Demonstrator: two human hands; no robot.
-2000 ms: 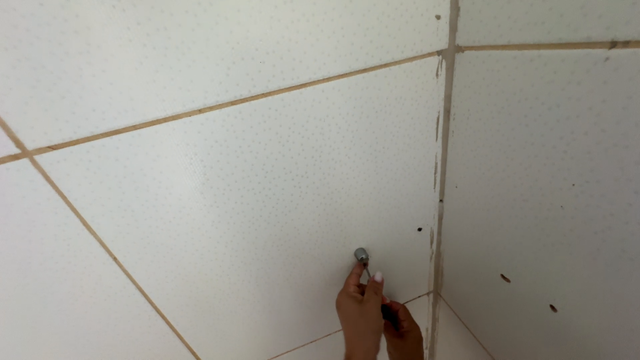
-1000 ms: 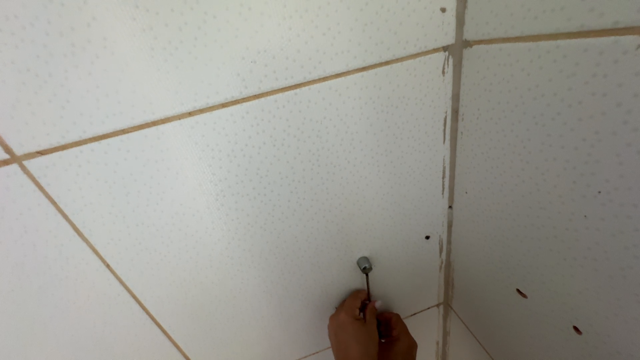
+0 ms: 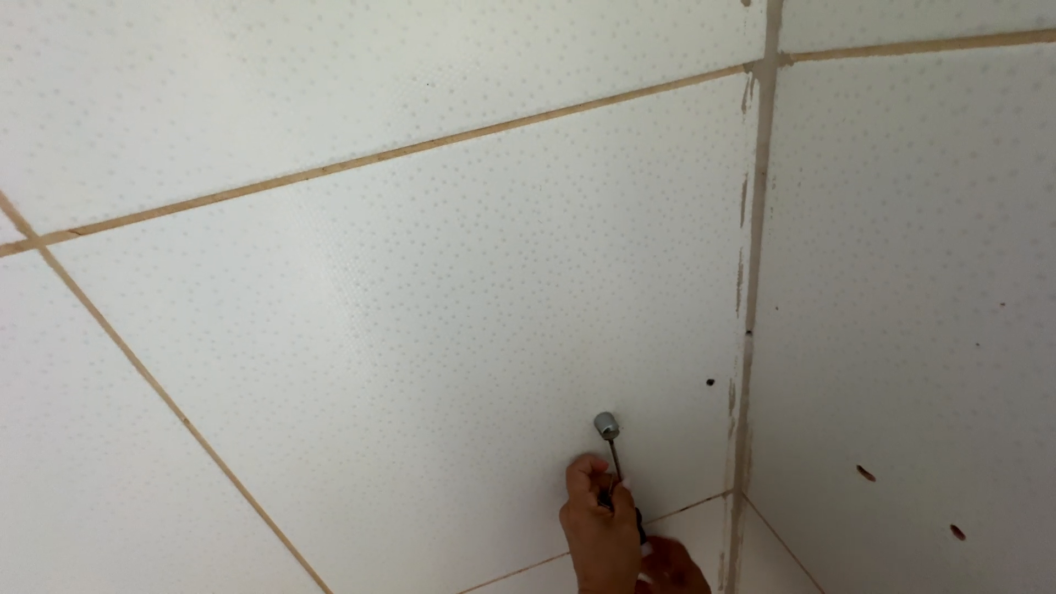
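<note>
A small cylindrical metal fitting stands out from the speckled white wall tile. The thin shaft of a screwdriver reaches up to its lower edge. My left hand is beside the shaft with bent fingers, around a small dark piece that is too hidden to name. Lower and to the right, my right hand is at the screwdriver's black handle, partly behind the left wrist and cut off by the frame's bottom edge.
The wall corner runs down the right side with smeared grey grout. A small dark hole lies between the fitting and the corner. Two brown-edged holes, an upper and a lower one, mark the adjoining wall.
Two seconds ago my left fingers were up against the metal fitting; now they are lower, with the screwdriver's shaft showing between them and it. My right hand has shifted lower and right since one second ago.
</note>
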